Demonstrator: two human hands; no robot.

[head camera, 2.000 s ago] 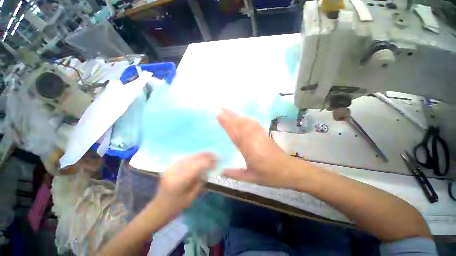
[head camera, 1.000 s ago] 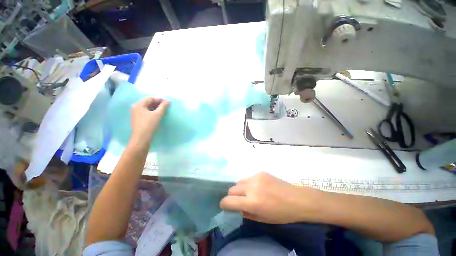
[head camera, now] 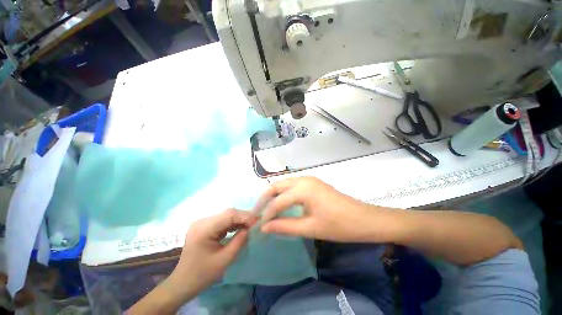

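Observation:
The sheer mint-green fabric lies spread on the white table left of the needle, and a part of it hangs over the front edge at my lap. My left hand and my right hand pinch the fabric edge between their fingertips, close together at the table's front edge. The exact fold at the fingertips is too small to tell. The sewing machine stands behind, its presser foot and needle above the plate.
Tweezers, a white pen, black scissors and black snips lie on the machine bed and table. A mint thread cone lies at the right. A blue basket with fabric and a white sheet is at the left.
My hands have come together at the table's front edge, the left moving back from the spread fabric. The view has turned right, showing the thread cone more fully.

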